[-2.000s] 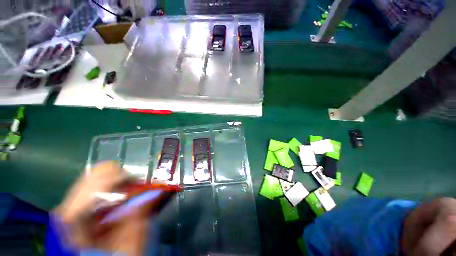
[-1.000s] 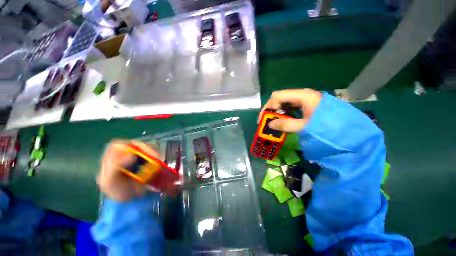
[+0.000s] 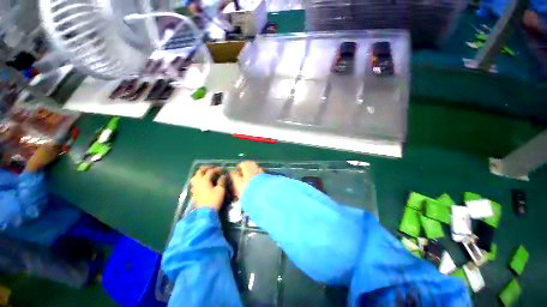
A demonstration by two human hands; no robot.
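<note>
The clear blister tray (image 3: 258,258) lies on the green bench in front of me. My left hand (image 3: 208,187) and my right hand (image 3: 245,174) are side by side over its far left pockets, fingers bent down. A dark shape shows between and under the fingers; whether either hand grips a phone cannot be told. A dark phone with a red edge (image 3: 312,181) lies in a far pocket, partly behind my right sleeve. My right forearm crosses the tray and hides other pockets.
A cloudy tray (image 3: 384,114) with two dark phones (image 3: 382,59) stands beyond on a white surface. Green and white batteries (image 3: 435,210) lie loose at right. A white fan (image 3: 99,39) is upper left. Another person's hand (image 3: 42,157) is at far left.
Both hands, which each held a red phone with an orange screen frame, have come together at the tray's far left pockets. My right hand moved left from over the batteries. The view has shifted.
</note>
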